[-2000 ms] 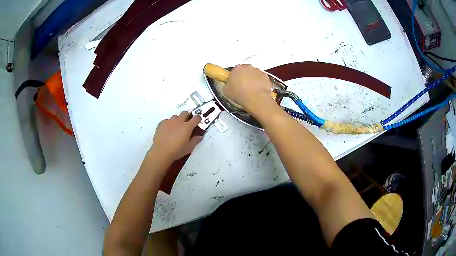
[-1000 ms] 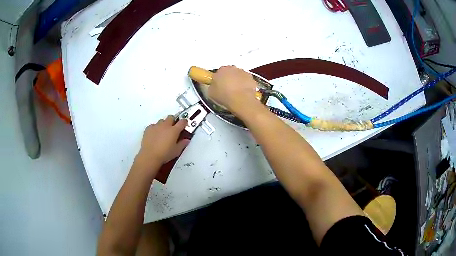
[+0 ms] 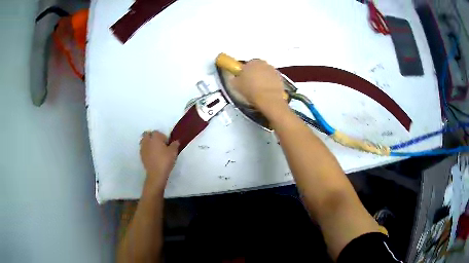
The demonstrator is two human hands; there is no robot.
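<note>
A curved dark red strip lies on the white table, running under the steam iron and through the silver metal folding guide at the iron's tip. My right hand is closed round the iron's light wooden handle. My left hand is at the strip's near left end, thumb on the cloth and fingers curled at its edge. The guide lies free of my left hand. The strip under the iron is hidden.
A stack of dark red pieces lies at the table's far left. A dark iron rest and red-handled scissors are at the far right. A blue hose with cream wrapping trails right from the iron. White table edge is in front.
My left hand has moved off the guide, down and left along the strip to its end. The iron remains against the guide with my right hand on it. The camera view has shifted.
</note>
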